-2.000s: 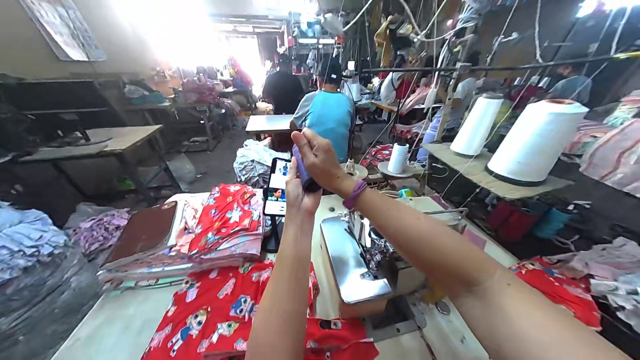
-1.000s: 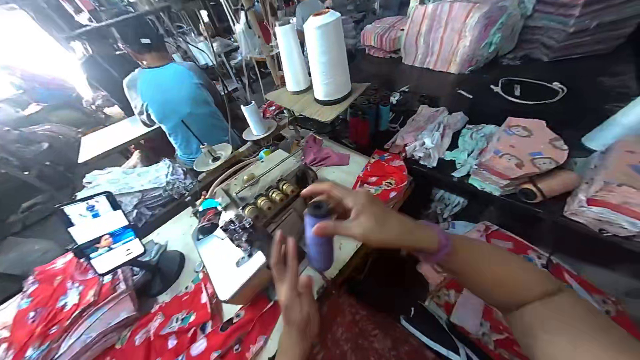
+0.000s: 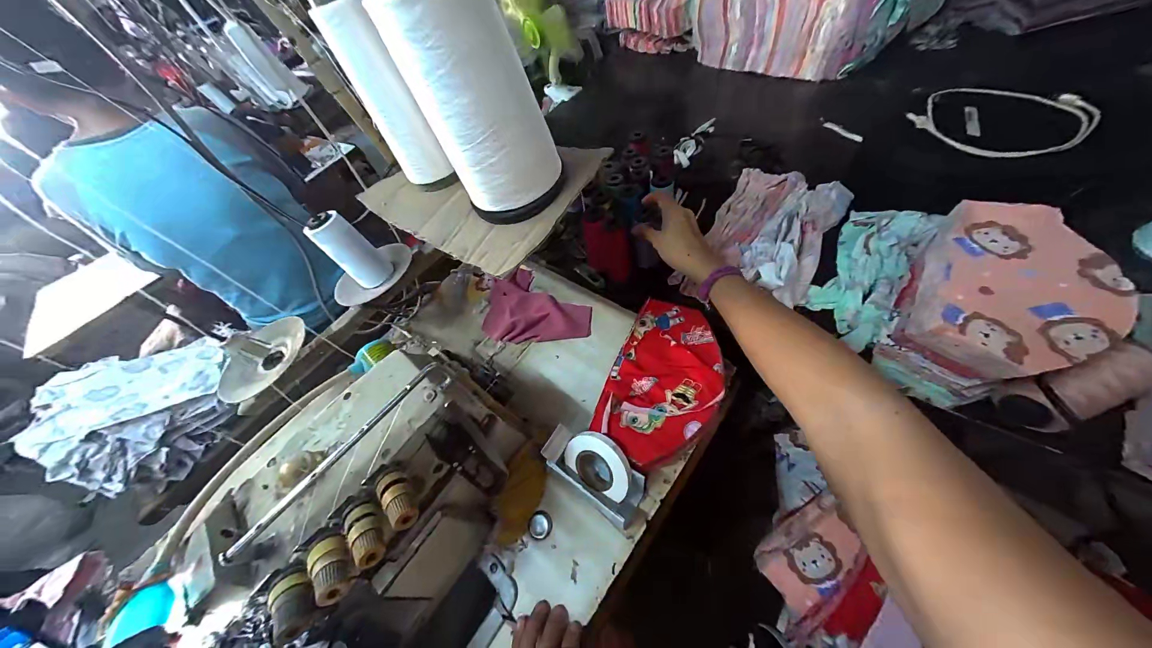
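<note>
My right hand [image 3: 675, 236] reaches to a cluster of thread spools [image 3: 621, 207] beyond the machine table, its fingers around the dark top of one spool. A purple band circles that wrist. Only the fingers of my left hand [image 3: 547, 626] show at the bottom edge, resting on the table edge; whether they hold anything is hidden. Between the hands lie a red printed fabric piece [image 3: 666, 387] and a roll of white tape [image 3: 598, 466] in a metal holder. The sewing machine [image 3: 315, 450] with its tension knobs is left of them.
Large white thread cones [image 3: 468, 99] stand on a cardboard-topped stand [image 3: 504, 236]. A mauve cloth [image 3: 537, 310] lies behind the machine. Cut fabric pieces [image 3: 1008, 288] and a loop of white cord [image 3: 1008, 121] are at the right. A person in a blue shirt [image 3: 180, 207] sits at the left.
My right hand has moved away from my left, out to the spool cluster; a second ago it held a purple thread spool in front of me. The view has shifted to the right.
</note>
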